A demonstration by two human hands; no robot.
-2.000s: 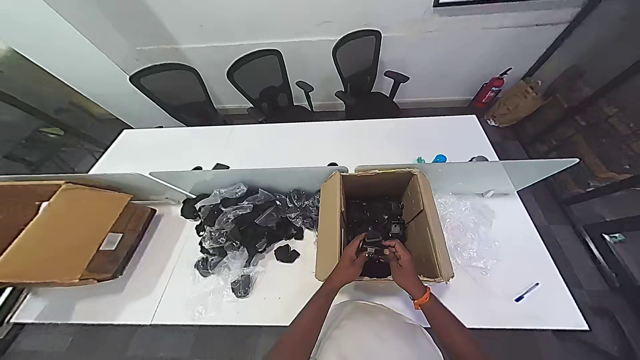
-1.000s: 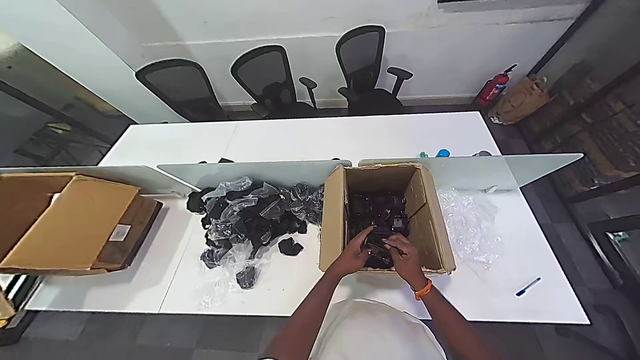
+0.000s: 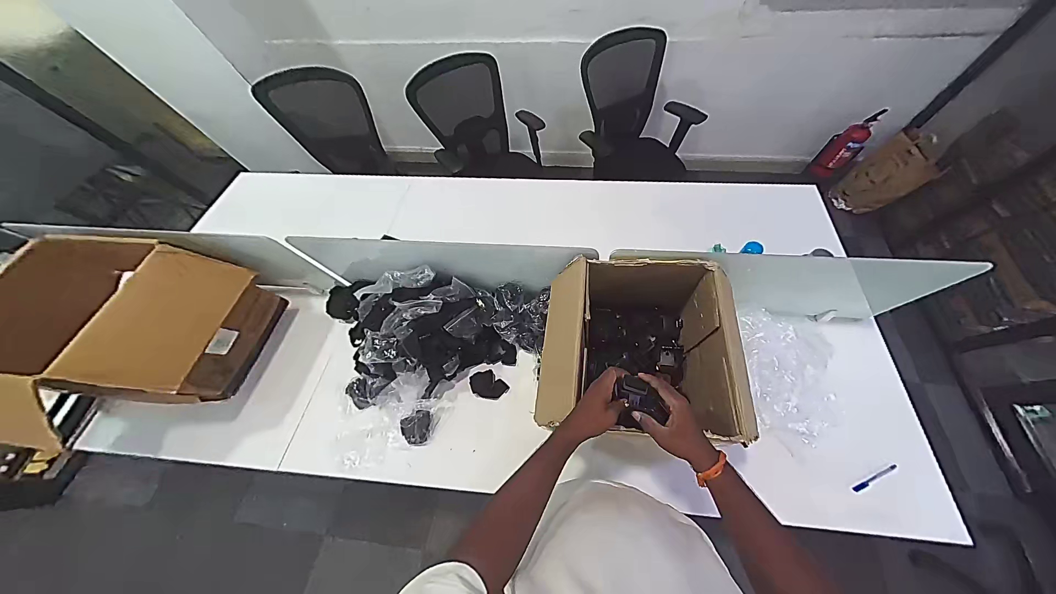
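Observation:
Both hands hold one small black device (image 3: 642, 398) over the near part of an open cardboard box (image 3: 563, 351). My left hand (image 3: 596, 406) grips its left side, and my right hand (image 3: 678, 422), with an orange band at the wrist, grips its right side. What kind of device it is, I cannot tell. Inside the box lie several more black items (image 3: 635, 330), partly hidden by the hands. Left of the box is a heap of black items in clear plastic bags (image 3: 429, 330), with one black piece (image 3: 488, 384) lying apart from it.
A second open cardboard box (image 3: 157, 322) stands at the left of the white table (image 3: 462, 462). Crumpled clear plastic (image 3: 788, 371) and a blue pen (image 3: 874, 478) lie at the right. A low divider panel (image 3: 445, 254) runs behind the boxes; office chairs (image 3: 624, 91) stand beyond.
The black device between my hands is turned and shows more plainly than a second ago. Both hands stay at the near side of the box.

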